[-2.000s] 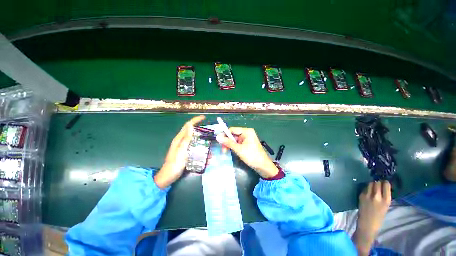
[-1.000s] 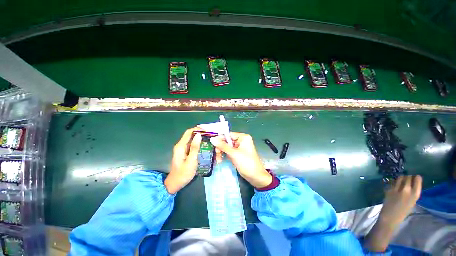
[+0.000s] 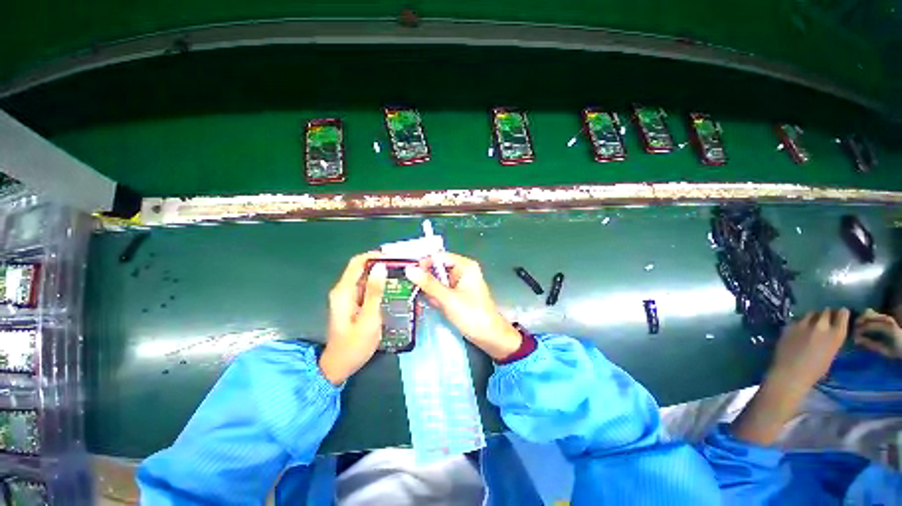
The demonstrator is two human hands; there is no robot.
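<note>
A phone assembly [image 3: 399, 321] with a dark, red-rimmed housing and green board is held upright above the bench. My left hand [image 3: 353, 314] grips its left side, with the thumb near the top end. My right hand [image 3: 465, 298] is at its upper right, thumb at the top end, and also holds a slim white pen-like tool [image 3: 428, 233] that points away from me. A long pale blue-white adhesive sticker sheet [image 3: 440, 395] hangs under the phone towards my lap. The fingers hide part of the phone's top.
Phone assemblies [image 3: 513, 135] lie on the green belt behind the worn edge rail [image 3: 297, 205]. Small black parts are heaped [image 3: 754, 267] at right, with a few loose [image 3: 556, 289]. A neighbour's hands [image 3: 813, 343] are at far right. Blister trays [image 3: 57, 336] stand at left.
The phone has turned more upright, and both hands now close around its top end. The phones on the belt appear shifted left. The neighbour's hand has moved right, away from the black heap.
</note>
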